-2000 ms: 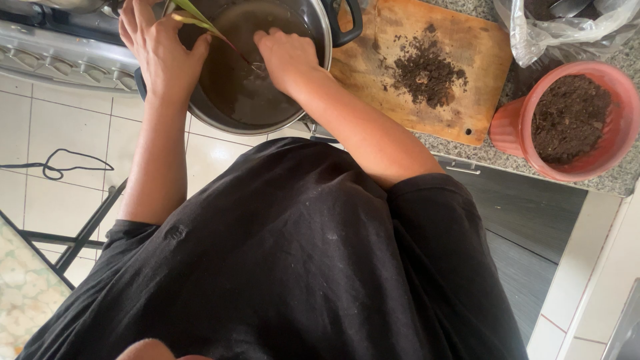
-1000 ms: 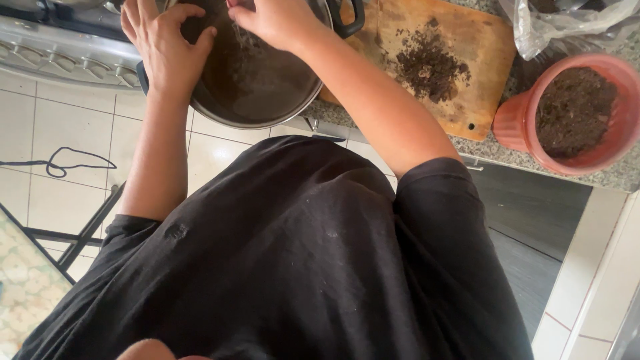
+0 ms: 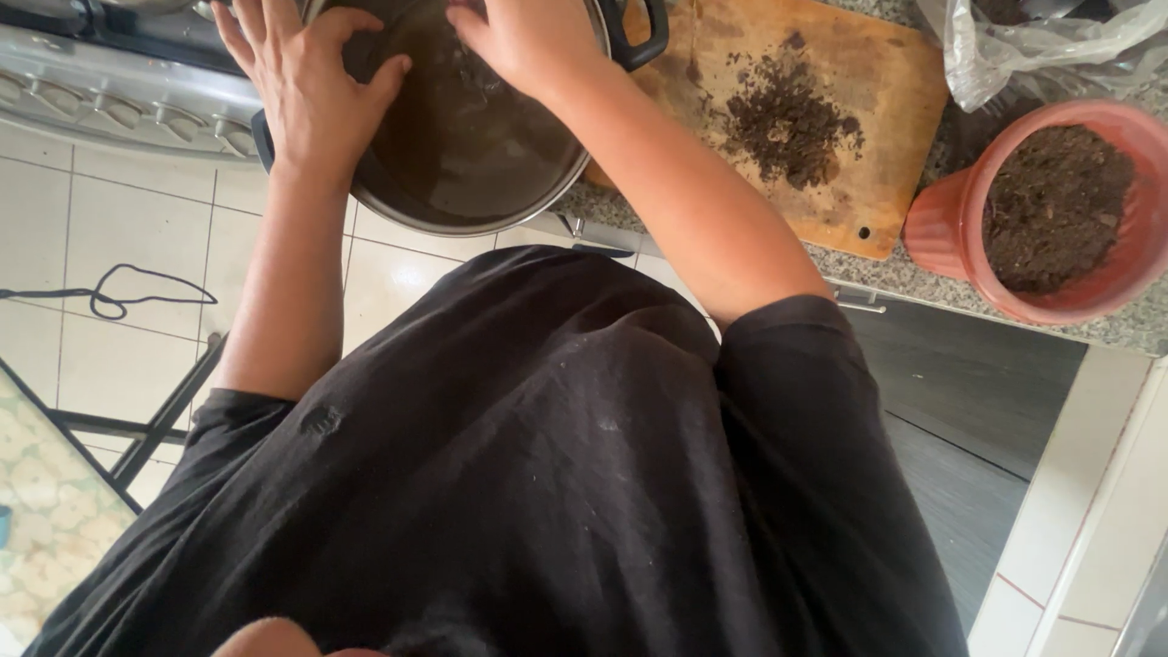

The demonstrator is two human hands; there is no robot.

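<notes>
A metal pot with black handles holds murky brown water at the top of the view. Over its left rim is my left hand, thumb and forefinger apart; whether its upper fingers hold anything is cut off by the frame edge. My right hand reaches over the pot from the right, fingers bent at the water, and what they hold is hidden. To the right, dark crumbled soil lies on a wooden cutting board. A ribbed terracotta-coloured plastic pot, partly filled with soil, stands beside the board.
A clear plastic bag lies at the top right on the granite countertop. The stove front with knobs is at the upper left. A patterned table with black legs is at the lower left, near a dark cord on the tiled floor.
My right hand has moved up in the pot from nearer its middle. The green leaves seen by my left hand two seconds ago no longer show.
</notes>
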